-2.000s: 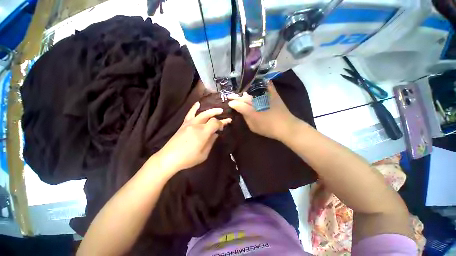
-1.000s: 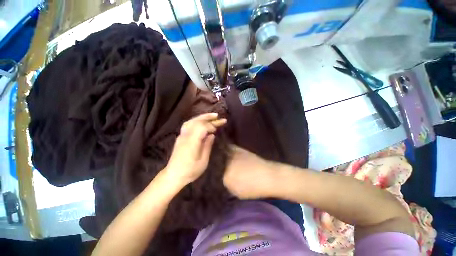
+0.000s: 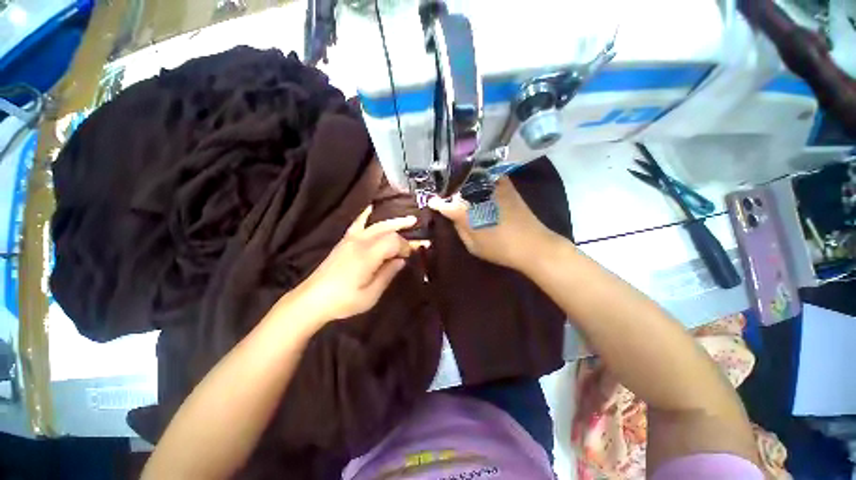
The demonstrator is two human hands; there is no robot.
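A large dark brown garment [image 3: 216,178] lies heaped left of the needle, and a flatter panel of the same cloth [image 3: 502,309] lies to the right. The presser foot [image 3: 422,192] of the white sewing machine [image 3: 582,70] is down at the cloth's edge. My left hand [image 3: 361,267] lies on the cloth left of and below the foot, fingers bent; whether it pinches cloth is unclear. My right hand [image 3: 493,225] has its fingertips on the cloth just right of the foot, beside the ridged grey knob [image 3: 483,214], which partly covers it.
Scissors [image 3: 671,183] and a black-handled tool [image 3: 710,253] lie right of the machine. A pink-purple phone [image 3: 767,253] is at the right table edge beside a dark tray [image 3: 833,225]. Floral cloth [image 3: 615,412] hangs near my right arm. Brown tape [image 3: 38,281] edges the table at left.
My right hand has moved up from the cloth near my lap to the presser foot. The right panel now lies spread below it. My left hand has stayed near the foot.
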